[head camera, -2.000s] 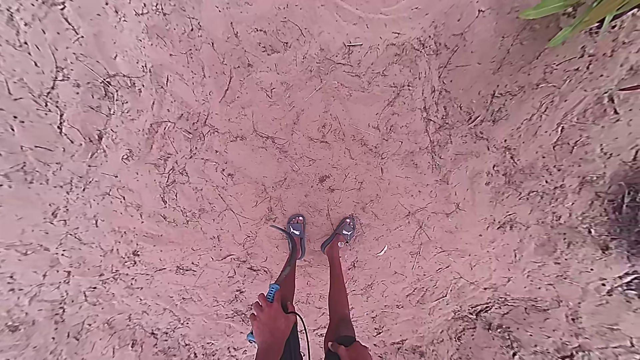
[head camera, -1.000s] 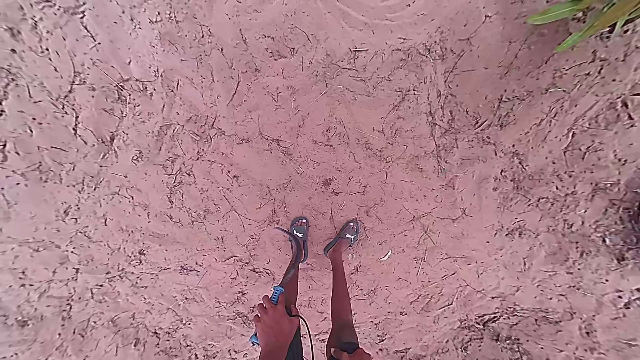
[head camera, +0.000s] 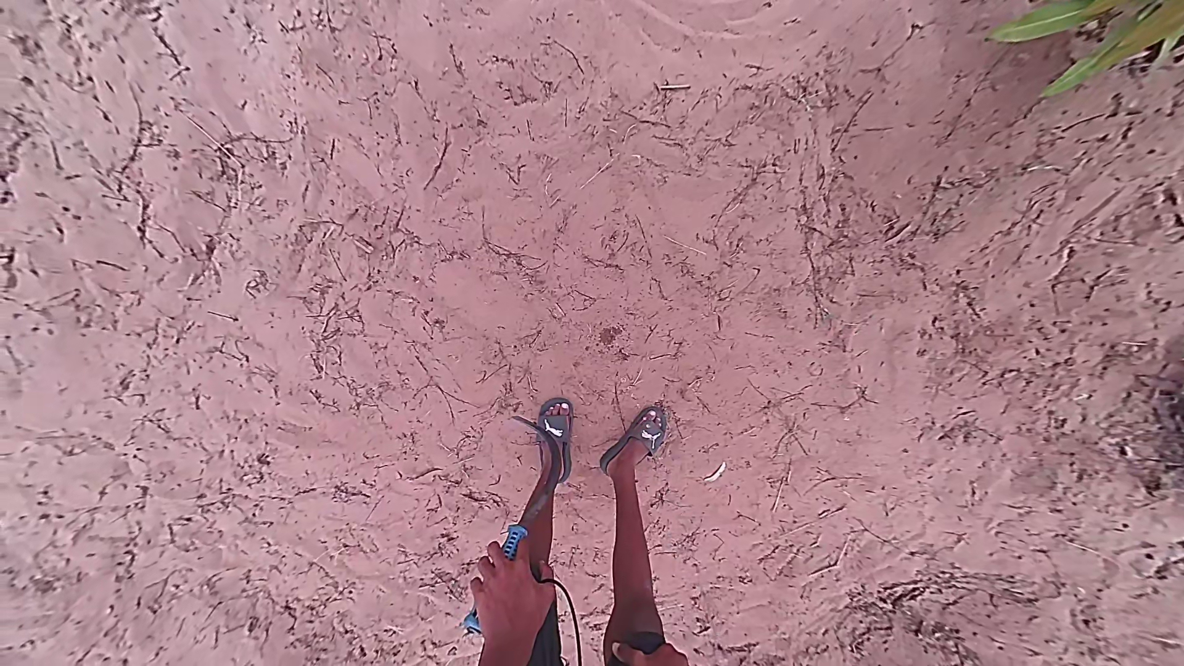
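Note:
Near the bottom edge, my left hand (head camera: 513, 597) is closed around the blue handle (head camera: 514, 539) of what looks like a sickle. Its narrow dark blade (head camera: 551, 476) runs up past my left shin and hooks leftward by the foot. A thin black cord (head camera: 573, 606) curves down just right of this hand. My right hand (head camera: 650, 656) is cut off by the bottom edge, beside dark cloth (head camera: 640, 640) at my right leg; whether it grips anything is unclear. On my feet are a left slide sandal (head camera: 555, 427) and a right slide sandal (head camera: 651, 433), both dark with a white mark.
Pinkish sandy ground (head camera: 518, 305) strewn with twigs and dry bits surrounds my feet. Green leaves (head camera: 1091, 46) reach in at the top right. A small pale curved scrap (head camera: 715, 472) lies right of my right foot, and a dark patch (head camera: 1170, 421) shows at the right edge.

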